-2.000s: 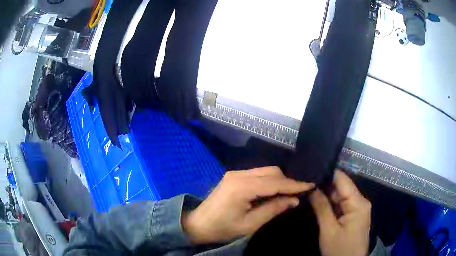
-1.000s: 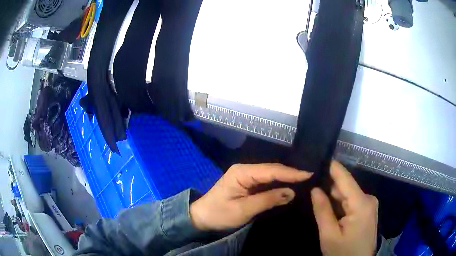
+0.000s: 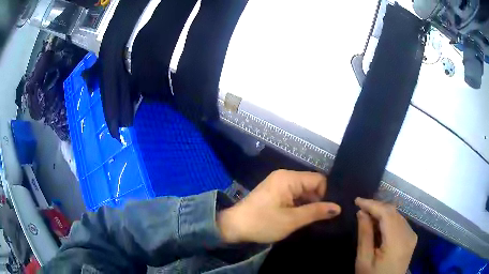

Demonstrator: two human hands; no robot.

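Observation:
A long black fabric strip (image 3: 378, 101) runs from the needle area at the upper right, over the ruler edge, down to my hands. My left hand (image 3: 281, 206) grips the strip's left edge between thumb and fingers. My right hand (image 3: 385, 233) is at its right edge, fingers bent onto the fabric, partly cut off by the frame bottom. Part of the sewing machine head (image 3: 456, 27) shows at the upper right. The needle itself is too small to make out.
Three dark strips, one of them here (image 3: 201, 59), hang over the table edge at left. A blue plastic crate (image 3: 107, 144) stands below them. A ruler (image 3: 279, 136) lines the white table's front edge. A dark bundle (image 3: 48, 91) lies at far left.
The strip's far end now shows beside the machine head. My hands have shifted slightly along the strip, and my left fingers are more curled. The view has shifted.

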